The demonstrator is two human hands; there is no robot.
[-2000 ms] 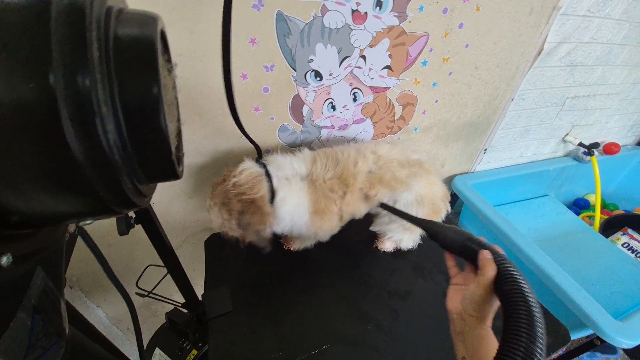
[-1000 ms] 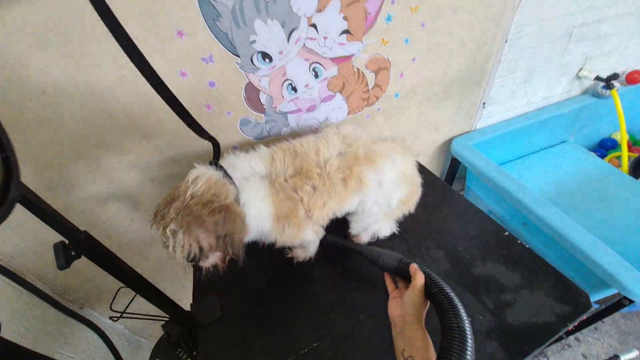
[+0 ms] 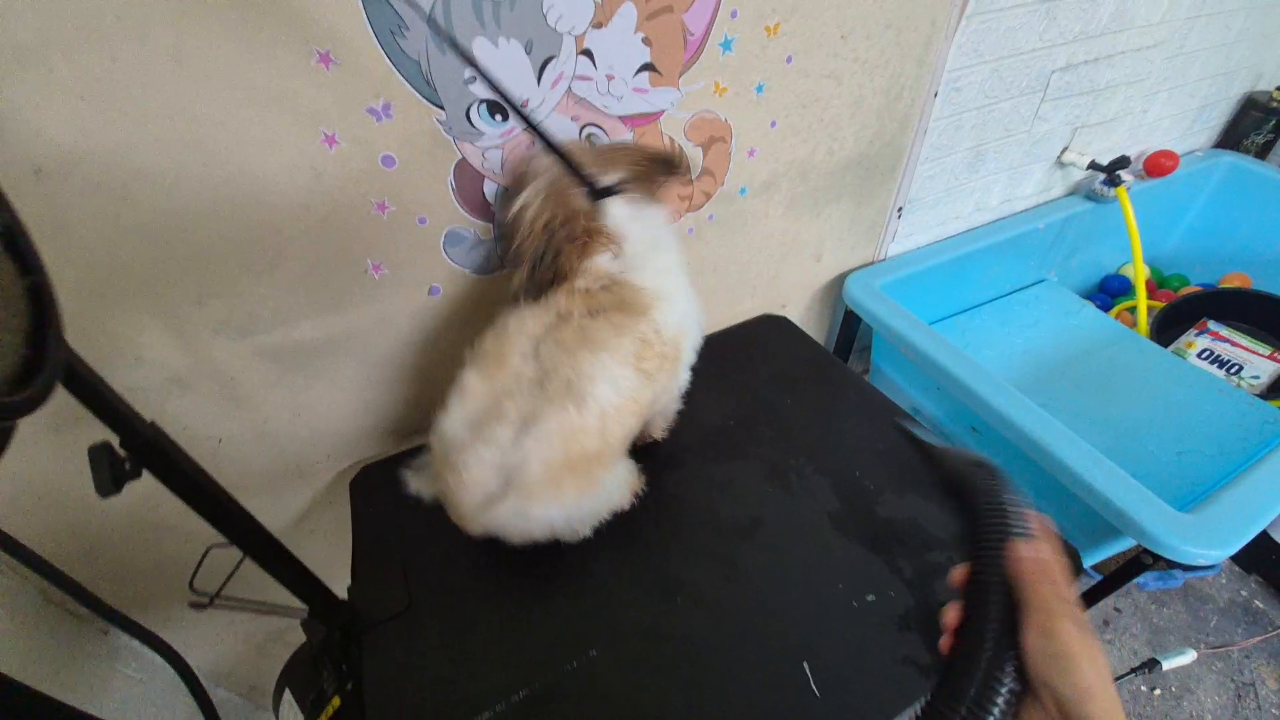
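A tan and white long-haired dog (image 3: 560, 400) sits on the black grooming table (image 3: 740, 570), its back to the camera and its head toward the wall. A thin black grooming loop (image 3: 520, 115) runs down to its neck. At the lower right my right hand (image 3: 1040, 610) is closed around a black corrugated dryer hose (image 3: 985, 600). The narrow nozzle (image 3: 935, 445) on its end is blurred, points up and left, and is apart from the dog. My left hand is out of view.
A blue tub (image 3: 1060, 470) stands at the right with colored balls, a black basin, a detergent box and a yellow hose (image 3: 1132, 250) from a tap. A black stand arm (image 3: 190, 480) rises at the left. Behind the dog is a wall with a cartoon cat decal (image 3: 610, 60).
The dog has turned from standing side-on, head left, to sitting with its back to me. My right hand and the nozzle have moved right, away from the dog.
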